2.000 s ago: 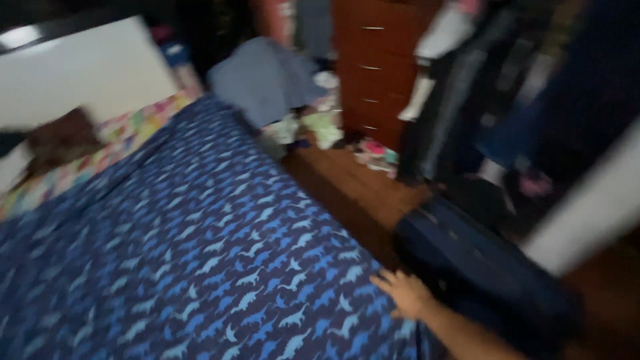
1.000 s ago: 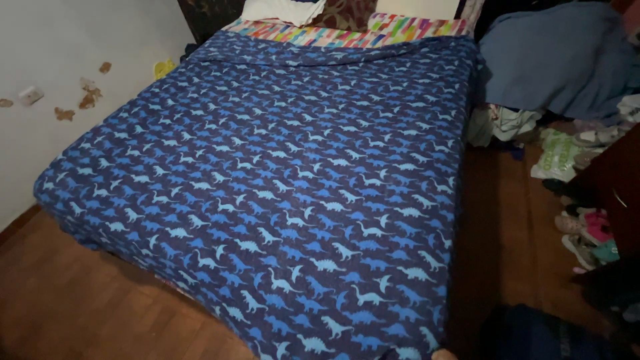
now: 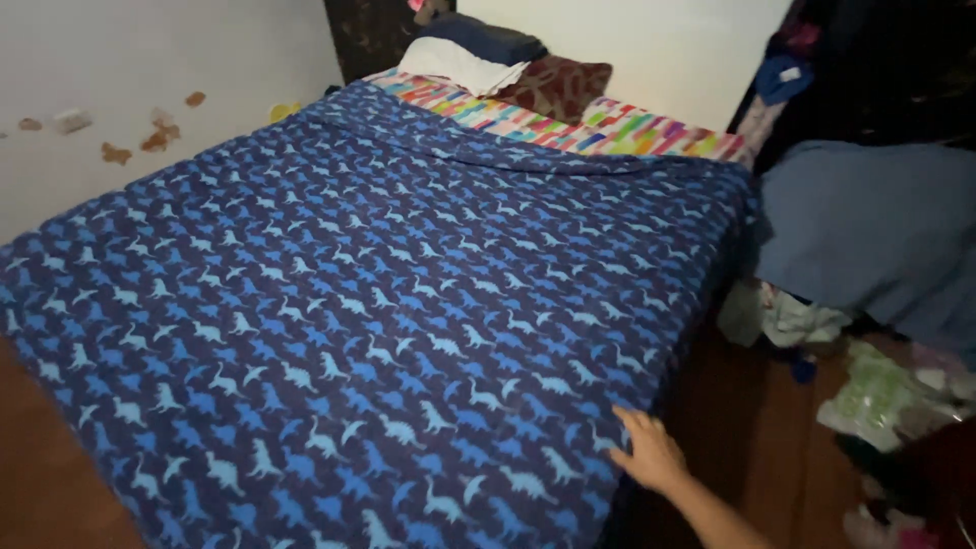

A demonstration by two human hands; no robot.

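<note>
A dark blue blanket with a dinosaur print (image 3: pixel 381 305) lies spread over the bed, its upper edge folded back. My right hand (image 3: pixel 648 451) rests at the blanket's right edge, near the foot of the bed, thumb and fingers apart; whether it pinches any cloth is not clear. Above the fold a multicoloured sheet (image 3: pixel 648 131) shows. On it lie a brown patterned pillow (image 3: pixel 560 88), a white pillow or cloth (image 3: pixel 457 67) and a dark blue one (image 3: pixel 484 38). My left hand is out of view.
A grey-blue cloth (image 3: pixel 869 229) covers a heap right of the bed. Clothes and a green and white plastic bag (image 3: pixel 877 396) lie on the brown floor (image 3: pixel 785 450). A light wall (image 3: pixel 152 69) with peeled patches runs along the left; a white headboard or panel (image 3: pixel 640 53) stands behind the pillows.
My right hand, barely showing at the bottom edge one second ago, is now in full view at the blanket's right edge. The view has shifted, bringing the pillows into sight.
</note>
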